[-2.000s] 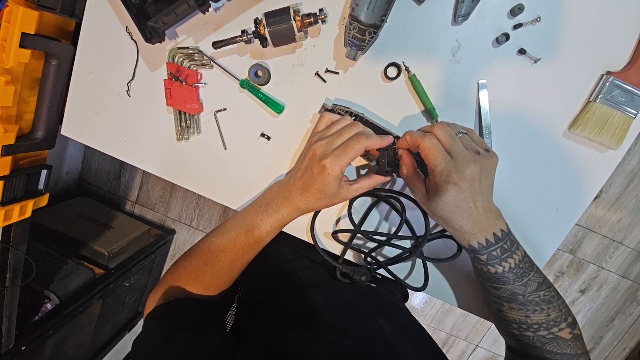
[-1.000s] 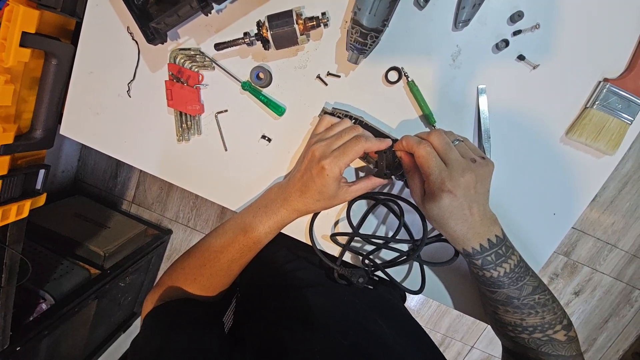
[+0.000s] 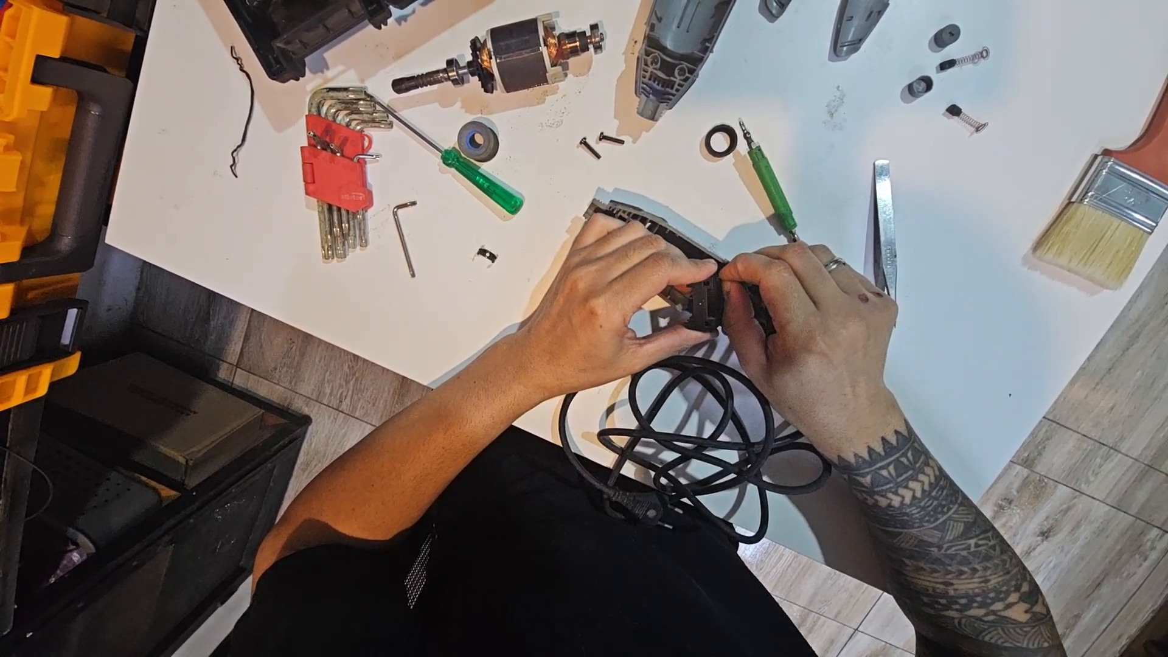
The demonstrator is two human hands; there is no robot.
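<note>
My left hand [image 3: 607, 306] grips a dark plastic power-tool housing part [image 3: 704, 301] between thumb and fingers, its other end reaching up-left beneath the hand. My right hand [image 3: 808, 319] pinches at the right side of that part; the fingertips hide what they touch. Below both hands lies a coiled black power cord [image 3: 675, 438] with a plug [image 3: 643, 505]. Just above my right hand is a green-handled precision screwdriver [image 3: 771, 187], beside a black rubber ring [image 3: 720, 140]. Metal tweezers [image 3: 882, 228] lie to the right of it.
Across the white table [image 3: 949, 365] lie a motor armature [image 3: 525, 57], a grey housing shell [image 3: 680, 50], carbon brushes with springs [image 3: 965, 119], a red hex-key holder [image 3: 336, 164], a green screwdriver [image 3: 484, 181], two screws [image 3: 590, 148] and a paintbrush [image 3: 1100, 224]. A yellow toolbox [image 3: 36, 119] stands left.
</note>
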